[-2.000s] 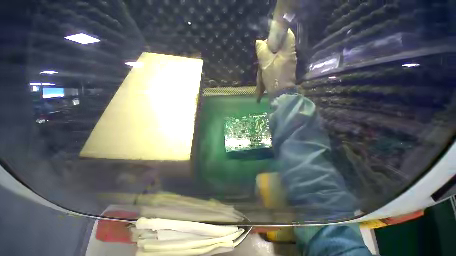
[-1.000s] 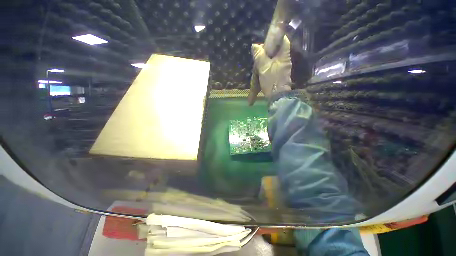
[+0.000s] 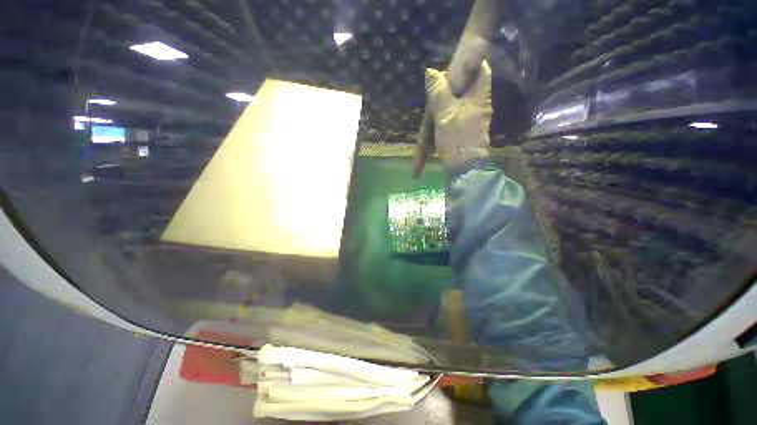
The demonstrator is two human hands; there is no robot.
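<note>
Through the cabinet window, my right hand (image 3: 462, 120), in an off-white glove, is shut on a thick grey-white air nozzle (image 3: 471, 51) that hangs from above. The nozzle's darker tip shows beside the glove, above the board. A green circuit board (image 3: 417, 220) with dense silvery points is over the green mat (image 3: 373, 270). My blue sleeve covers the board's right edge, and I cannot tell what holds the board. My left hand is not in view.
A large cream panel (image 3: 274, 170) slants left of the mat. A white folded bundle (image 3: 332, 383) lies on the front ledge. A red and yellow cuff strip (image 3: 207, 359) runs along the lower edge. Black bumpy foam (image 3: 390, 58) lines the back. The window reflects ceiling lights.
The whole view has shifted slightly, so the panel, board and bundle appear farther right. My right hand still grips the nozzle, whose tip has swung a little relative to the board.
</note>
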